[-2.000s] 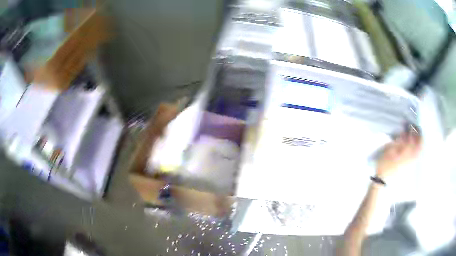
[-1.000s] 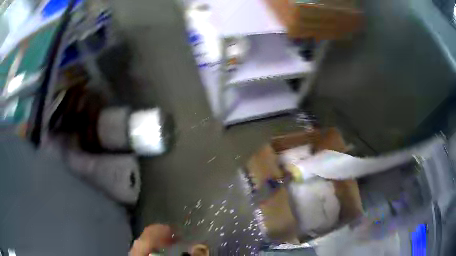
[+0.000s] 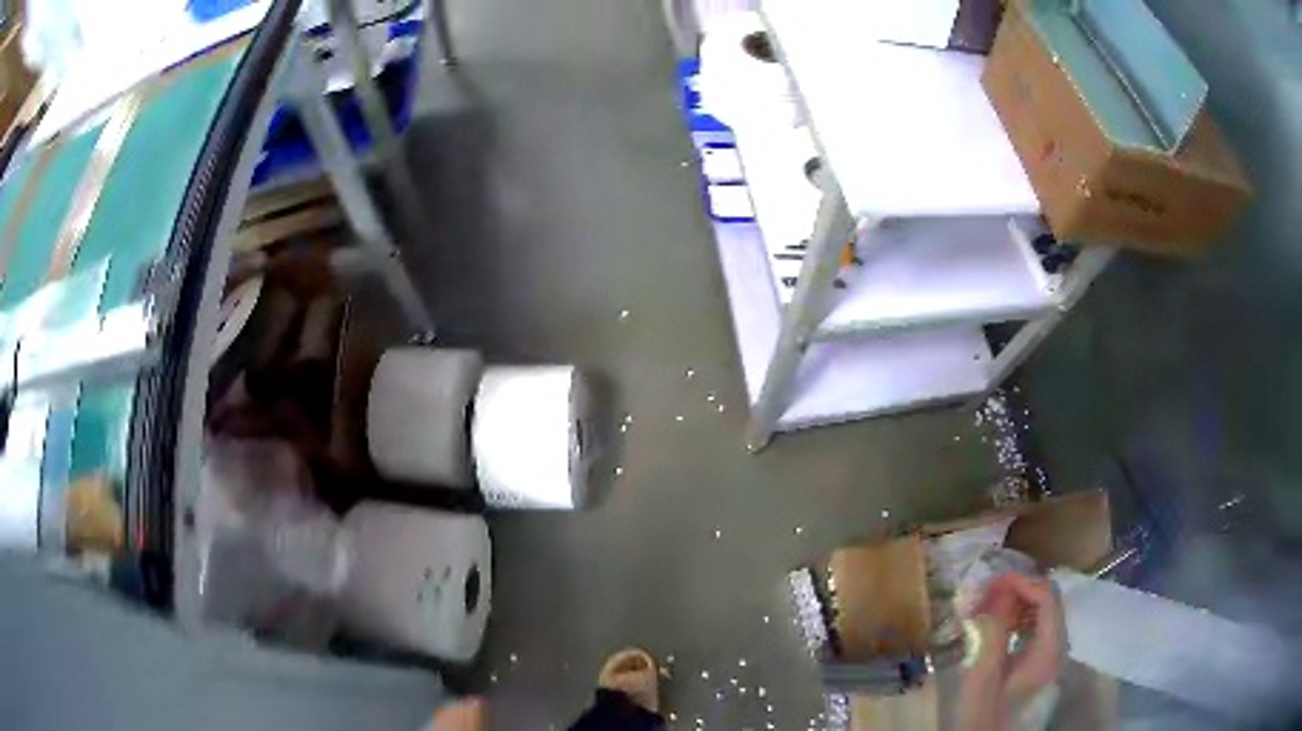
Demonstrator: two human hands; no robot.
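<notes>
The open brown carton [image 3: 878, 593] stands on the floor at the lower right with white waste inside. My right hand [image 3: 1017, 628] is over the carton, fingers curled near the waste; whether it holds anything cannot be told. A white strip [image 3: 1164, 643] runs from beside that hand toward the right edge. My left hand [image 3: 460, 716] is only a blurred sliver at the bottom edge, and its fingers are hidden. White material rolls [image 3: 528, 436] lie on the floor left of centre, and one roll [image 3: 414, 578] shows its hollow core.
A white shelf unit [image 3: 928, 279] stands at upper right, with an open box [image 3: 1128, 172] on its corner. A green-topped bench [image 3: 86, 214] runs along the left. White bits are scattered on the grey floor [image 3: 571, 214]. A foot [image 3: 630, 677] shows at the bottom.
The view has swung left from the machine to the rolls and shelf. The carton now sits at the lower right, and my right hand has come over it.
</notes>
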